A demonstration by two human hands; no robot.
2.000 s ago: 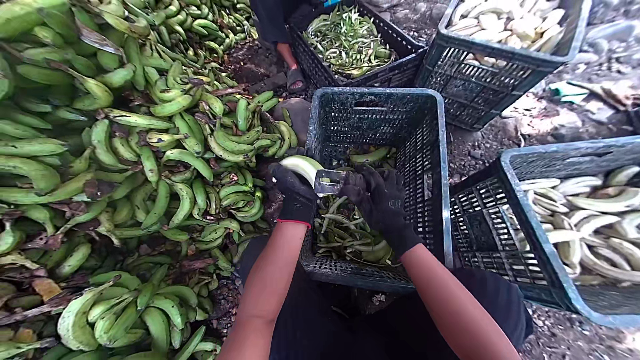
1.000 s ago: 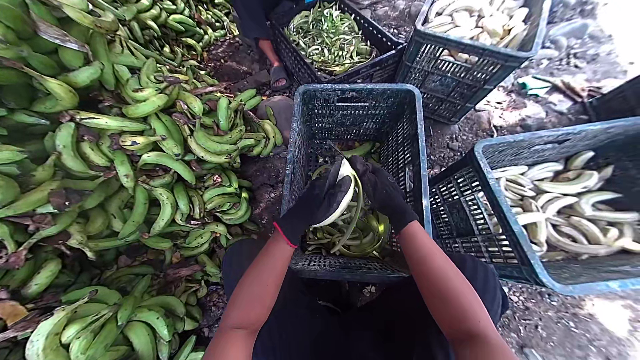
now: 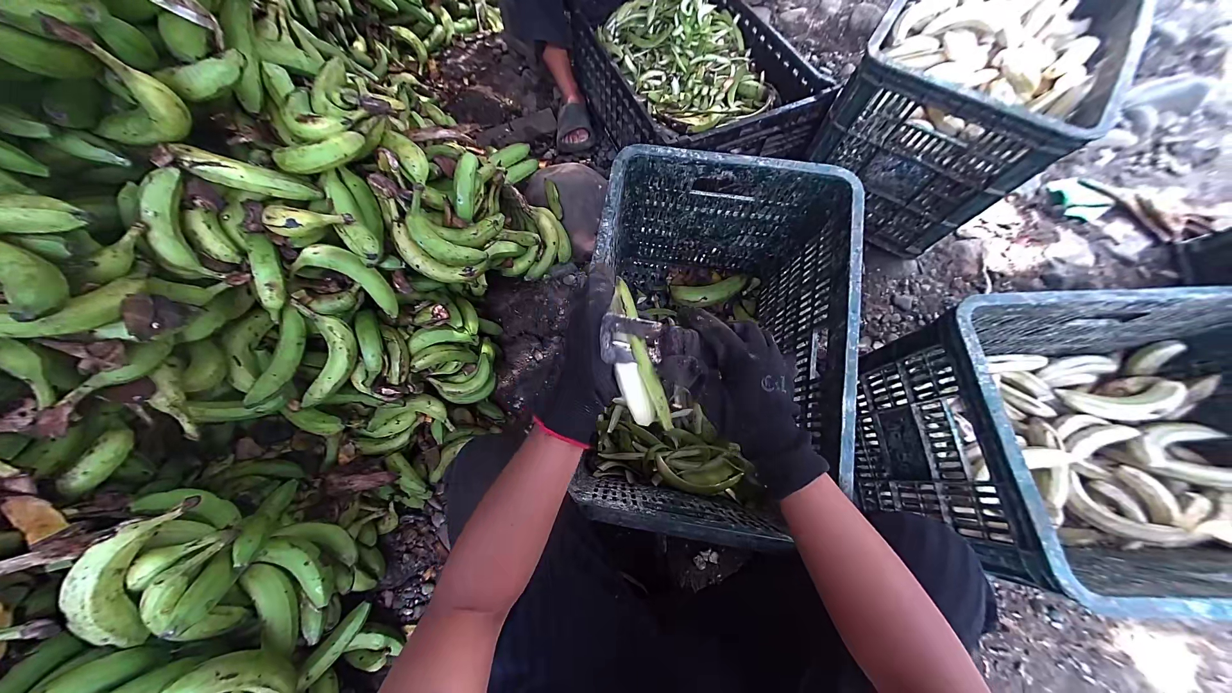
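Note:
Both my hands wear black gloves and work over a dark plastic crate [image 3: 852, 337]. My left hand [image 3: 585, 361] grips a partly peeled plantain [image 3: 632, 390], whose pale flesh shows beside a strip of green peel [image 3: 650, 380]. In my right hand [image 3: 751, 390] is a peeler-like tool [image 3: 630, 337], its wide metal head lying across the plantain; its handle is mostly hidden by the fingers. Beneath the hands, green peels [image 3: 688, 457] lie in the crate, and a green plantain or large peel piece [image 3: 709, 292] rests near its far end.
Green plantains [image 3: 337, 269] are heaped along the left. At the right, a crate [image 3: 1001, 443] holds peeled plantains [image 3: 1126, 433]; another crate [image 3: 972, 144] of them stands farther back. A crate [image 3: 808, 106] of peels is at the top, near a person's sandaled foot [image 3: 575, 120]. Stony ground lies around.
The tool, hidden a second ago, shows again across the plantain. The plantain has turned from tilted up between my hands to pointing down towards the peels, with my left hand farther forward.

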